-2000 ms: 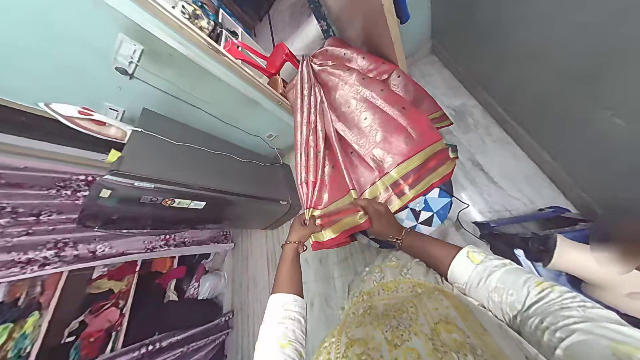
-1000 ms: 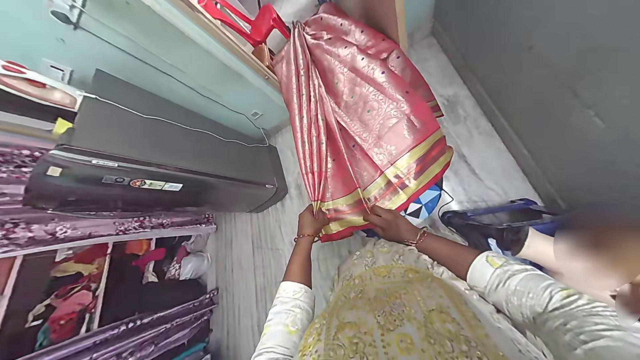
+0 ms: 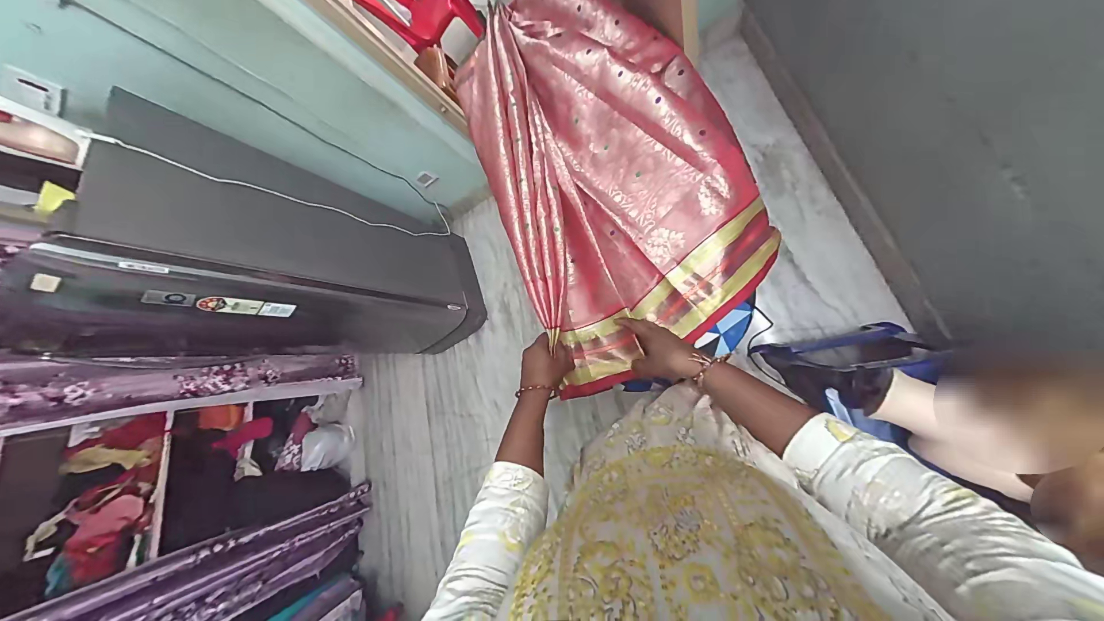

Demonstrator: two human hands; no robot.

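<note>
A red and gold sari (image 3: 638,147) with a striped gold border spreads from the top of the view toward me. Narrow pleats run down its left side and gather at my left hand (image 3: 546,362), which grips them at the border. My right hand (image 3: 660,349) pinches the border a little to the right, thumb and fingers closed on the cloth. The sari's upper end is bunched near a wooden ledge, and what holds it there is cut off by the frame. Both of my wrists wear bangles.
A dark refrigerator (image 3: 259,302) stands left, a white cord across it. Below it are open shelves (image 3: 159,483) of clothes and a purple curtain (image 3: 259,552). A red plastic chair (image 3: 431,21) shows at the top. Right are a blue-framed item (image 3: 862,349), a blue-white patterned object (image 3: 729,329) and another person's limb (image 3: 957,431).
The pleats on the left side now look narrower and more tightly gathered at my left hand. Both hands still hold the border. The view has shifted closer to the sari.
</note>
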